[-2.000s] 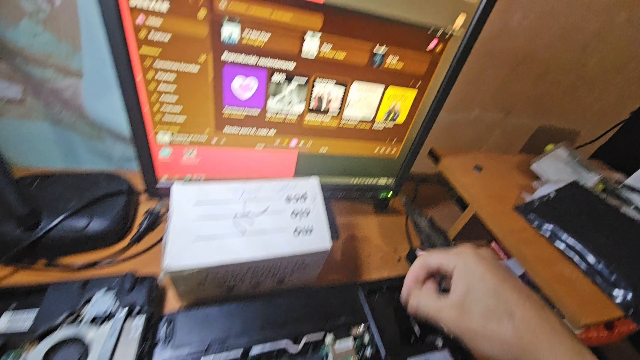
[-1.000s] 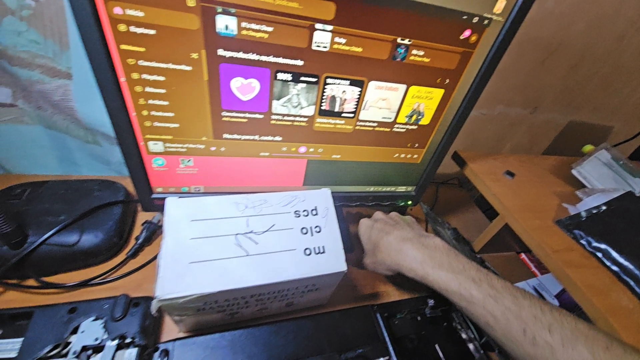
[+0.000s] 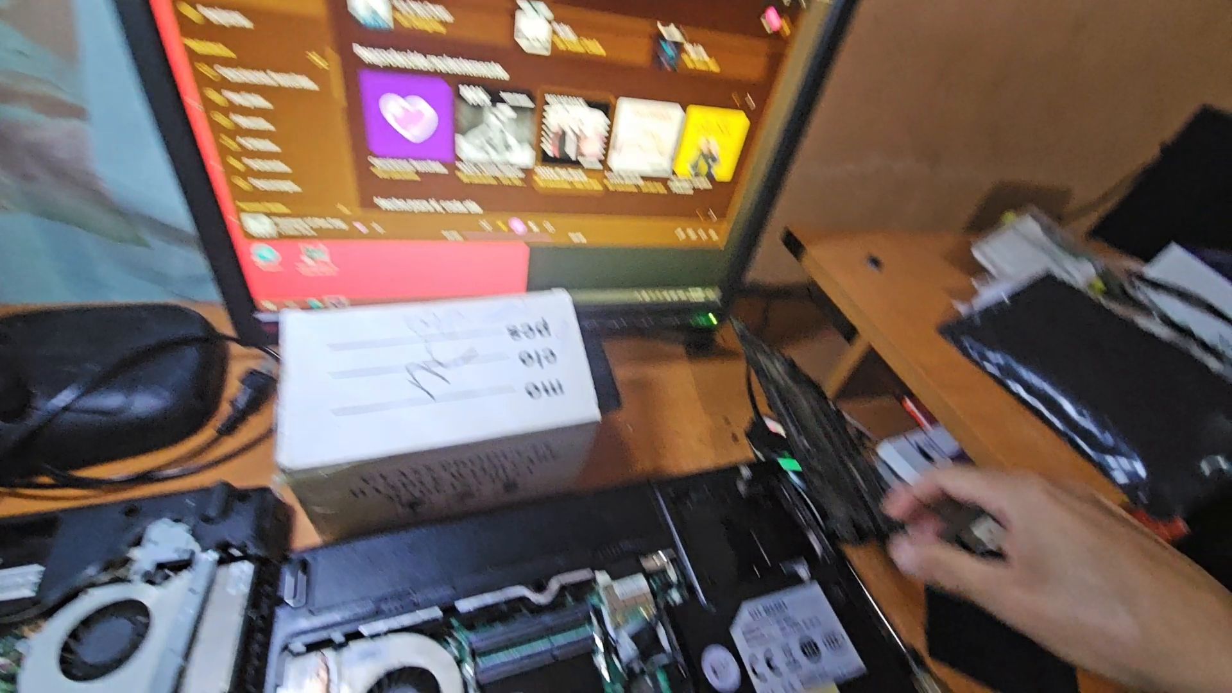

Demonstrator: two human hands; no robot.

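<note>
My right hand is at the lower right, beside the lower end of a dark, elongated item; its fingers are curled around something small and blurred that I cannot name. To the left of the hand lies an opened laptop base with its fan, green circuit board and a labelled optical drive exposed. A second opened laptop base with a silver fan is at the lower left. Behind them stands a white cardboard box bearing print and pen marks. My left hand is not in view.
A lit monitor stands behind the box. At left, a black base has cables and a plug beside it. On the side desk at right lie a black plastic bag and papers.
My right hand was behind the opened laptop, right of the white box, one second ago. It has moved back toward me and to the right, beside the dark elongated item.
</note>
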